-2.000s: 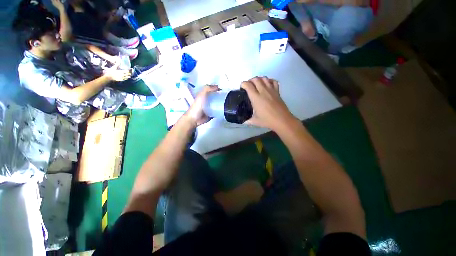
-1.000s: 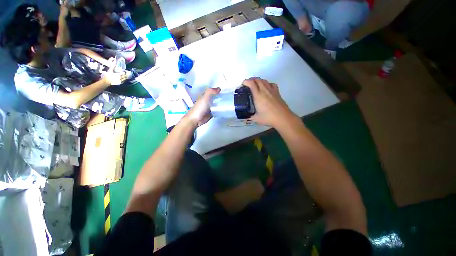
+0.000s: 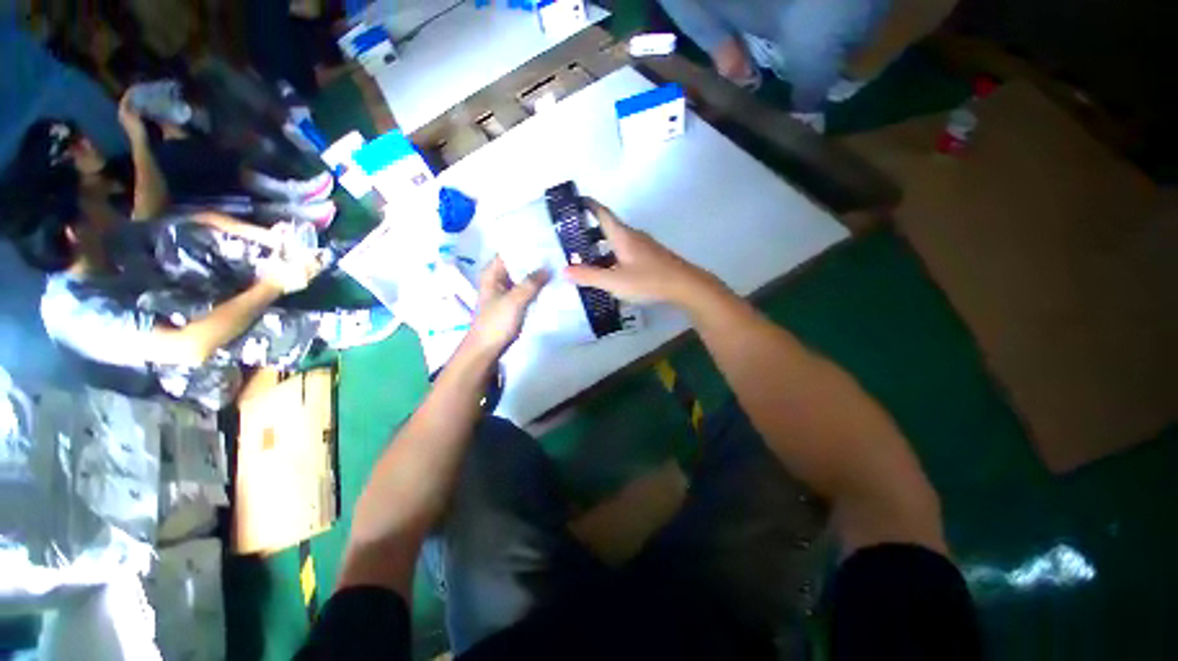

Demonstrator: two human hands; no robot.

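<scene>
A product with a translucent white body (image 3: 530, 243) and a black end (image 3: 568, 220) is held above the white board. The black end faces right and shows rows of small pale marks or slots. My left hand (image 3: 505, 305) grips the pale body from the left, with thumb and fingers at its lower edge. My right hand (image 3: 629, 264) grips the black end from the right. The fingers behind the product are hidden.
The white board (image 3: 743, 194) bears a blue-and-white box (image 3: 650, 116), a blue crumpled lump (image 3: 456, 209) and papers. Another blue-topped box (image 3: 392, 162) is at its left edge. Seated people are left and at the top. Cardboard (image 3: 1021, 271) and a red-capped bottle (image 3: 957, 131) lie right.
The product has turned so its black end shows a long, slotted side. My left hand has shifted lower and left along the body, and my right hand has moved slightly left. The view has shifted.
</scene>
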